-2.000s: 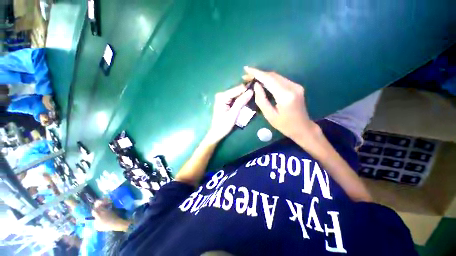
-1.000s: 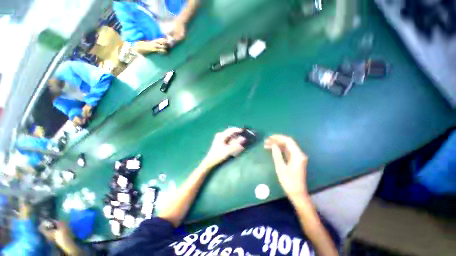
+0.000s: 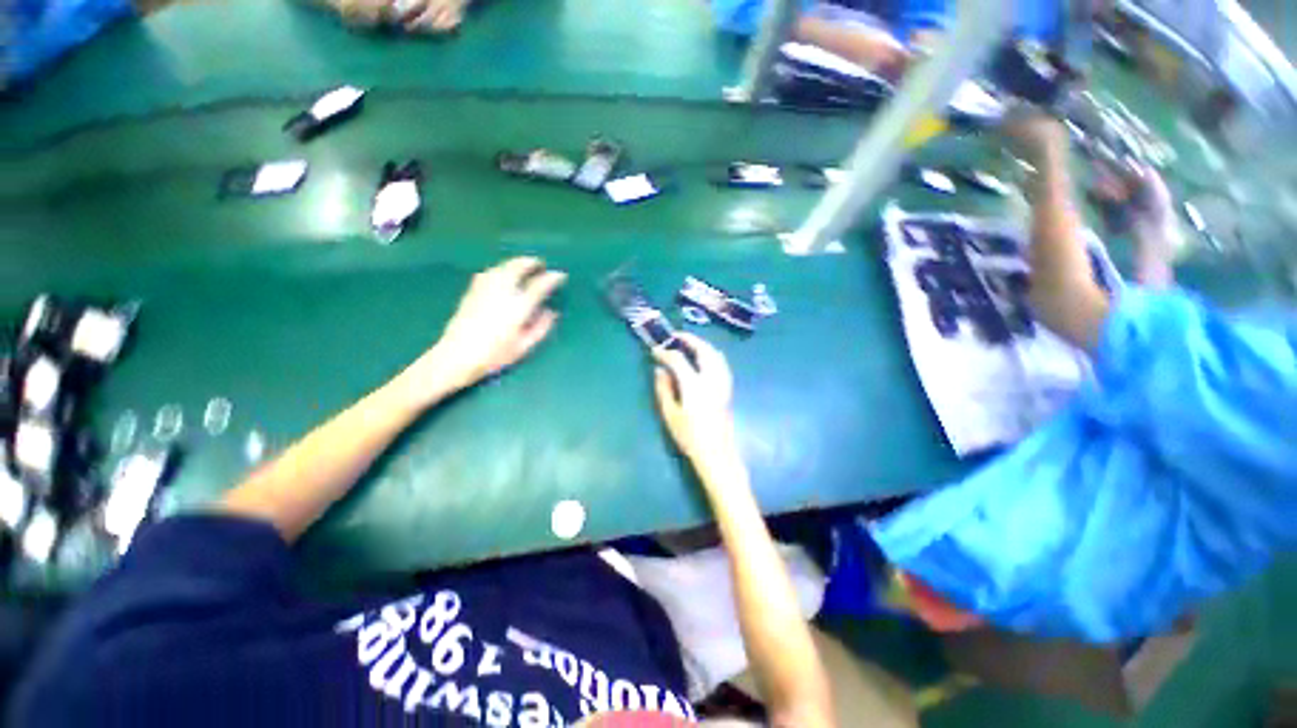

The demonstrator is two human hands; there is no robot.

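My left hand is over the green bench, fingers slightly bent, with nothing visible in it. My right hand has its fingertips on the near end of a slim dark phone unit, which points away to the upper left. Another dark phone unit lies just right of it, with small pale loops beside it. The units are blurred, so their sides cannot be told.
A pile of black phone units with white patches lies at the left, with loose pale rings beside it. More units lie along the bench's far strip. A grey post and a blue-sleeved worker's white sheet are at the right.
The view has swung right. My left hand has let go of the dark unit it held. My right hand, empty before, now has its fingers on a phone unit farther right.
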